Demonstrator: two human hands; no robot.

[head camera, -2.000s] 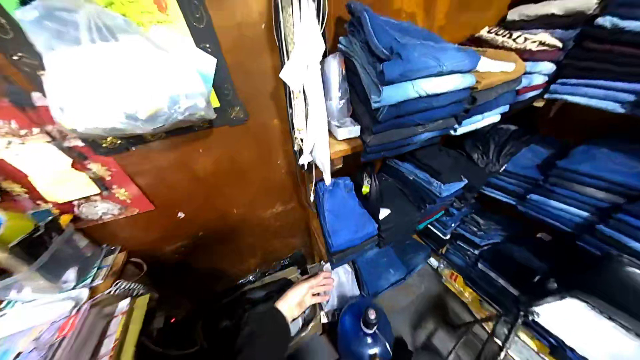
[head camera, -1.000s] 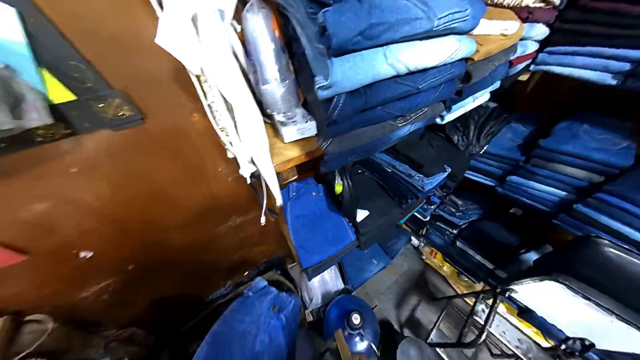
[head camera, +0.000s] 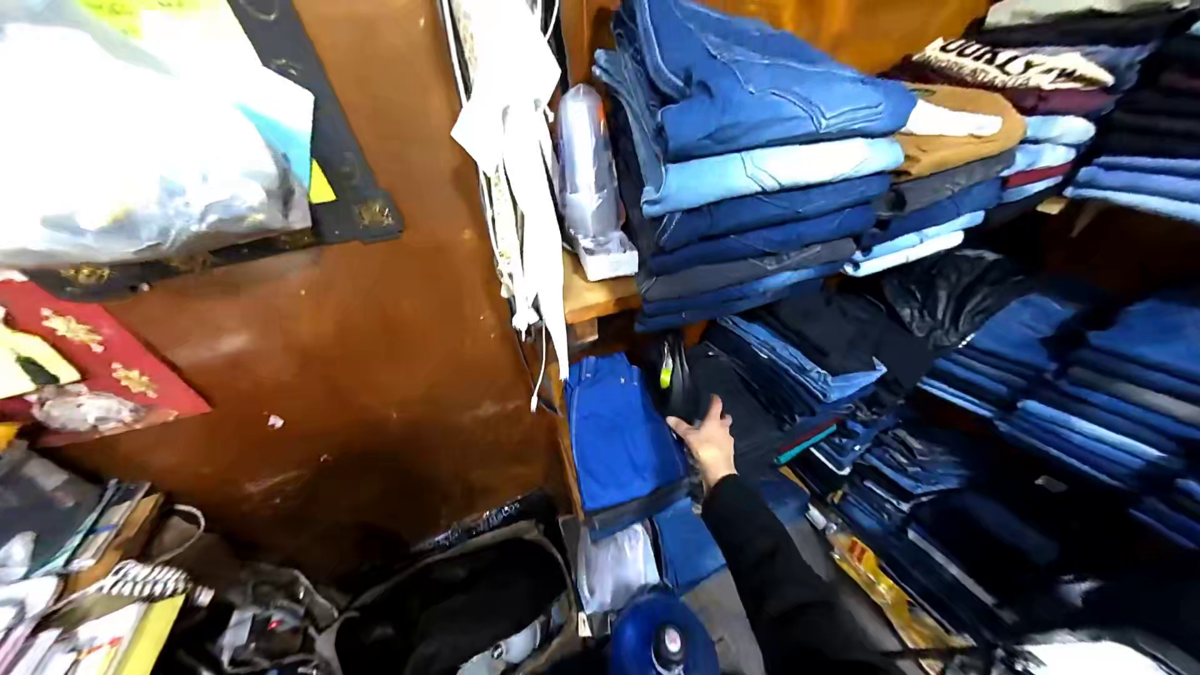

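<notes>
My right hand [head camera: 708,438], in a black sleeve, reaches in from the lower right with thumb and fingers apart. It rests on or just above the edge of a pile of black folded garments [head camera: 741,408]; contact is hard to tell. Just left of it, bright blue folded jeans [head camera: 619,436] lie on top of a low pile. A black plastic bag [head camera: 682,380] stands between the two piles. Below are more blue denim [head camera: 689,544], a clear plastic bag [head camera: 619,567] and a blue water bottle [head camera: 664,637]. My left hand is out of view.
A high stack of folded jeans [head camera: 778,178] sits on a wooden shelf [head camera: 595,292], beside a plastic-wrapped item [head camera: 589,173]. White straps [head camera: 525,187] hang by the brown wall. An open dark bag [head camera: 459,600] stands at the bottom. More denim piles [head camera: 1097,422] fill the right.
The hand seen low near the bag two seconds ago is gone from view. My right hand has come in over the black pile. Blue denim seen at the lower left one second ago no longer shows there.
</notes>
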